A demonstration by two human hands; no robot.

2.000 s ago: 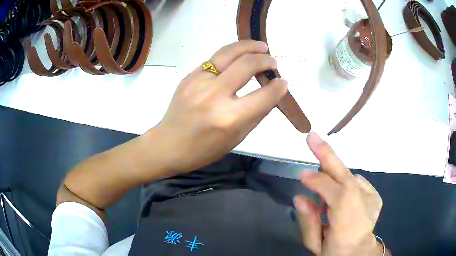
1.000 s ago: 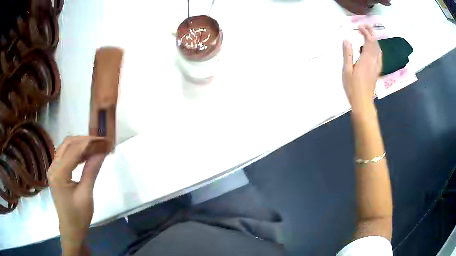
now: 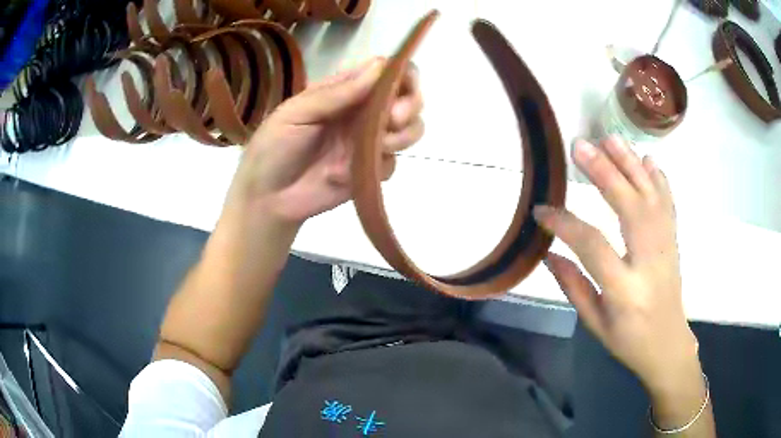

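Observation:
A wide brown headband (image 3: 370,184) is held up in front of me with its open ends pointing away. A black lining strip shows inside its curve. My left hand (image 3: 330,141) grips the headband's left arm, with fingers inside the curve and the thumb near the outside. My right hand (image 3: 621,248) is at the headband's right side, fingers spread. Its index fingertip is at the inner lining and its thumb is near the outer face; whether it presses on the band is hard to tell.
A glass jar of glossy brown liquid (image 3: 652,92) with thin sticks stands at the back right. Brown headbands (image 3: 218,85) stand in rows at the back left, beside dark loops (image 3: 47,111). A coiled brown strip (image 3: 747,70) lies far right. The white table's edge (image 3: 411,272) runs below the headband.
The view has swung back from the green block and pink paper. The headband is now raised at the centre, its open ends away from me. My right hand has come to its right side.

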